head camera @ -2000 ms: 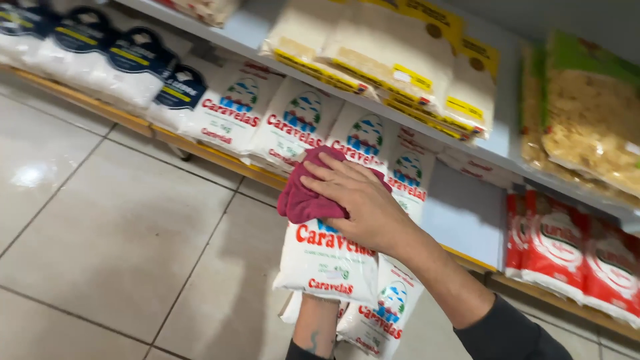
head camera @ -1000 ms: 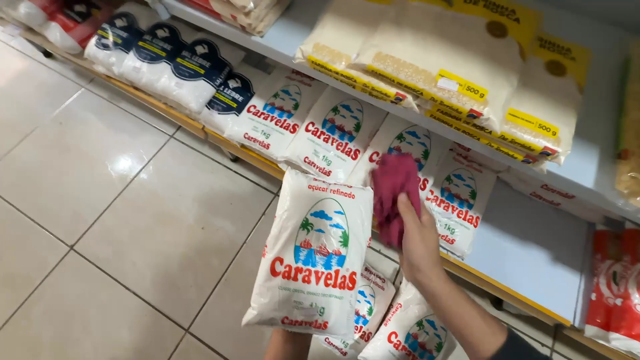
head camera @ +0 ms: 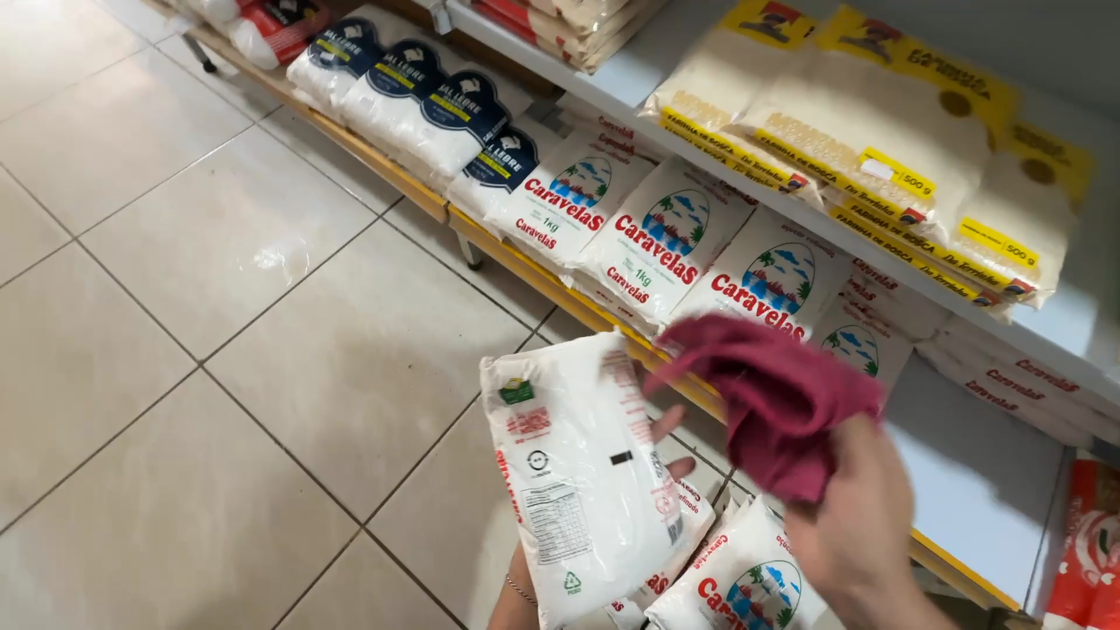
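A white plastic bag of Caravelas refined sugar [head camera: 582, 490], its printed back face up, rests on my left hand [head camera: 672, 442]. The fingers of that hand show past the bag's right edge, and the palm is hidden beneath it. My right hand [head camera: 862, 516] grips a crumpled maroon cloth [head camera: 779, 394], held up to the right of the bag and apart from it. Below the cloth, more Caravelas bags [head camera: 744, 573] lie low at the bottom edge of the view; what bears them is hidden.
A low shelf with a yellow front edge [head camera: 542, 284] holds a row of Caravelas bags [head camera: 674, 236] and salt bags [head camera: 411, 96]. Breadcrumb packs [head camera: 866, 131] lie on the shelf above. Red packs [head camera: 1085, 542] stand at far right. Floor tiles [head camera: 175, 490] spread at left.
The held bag showed its front one second ago and now shows its back. The cloth lay on the bag two seconds ago and is now off it, to the right.
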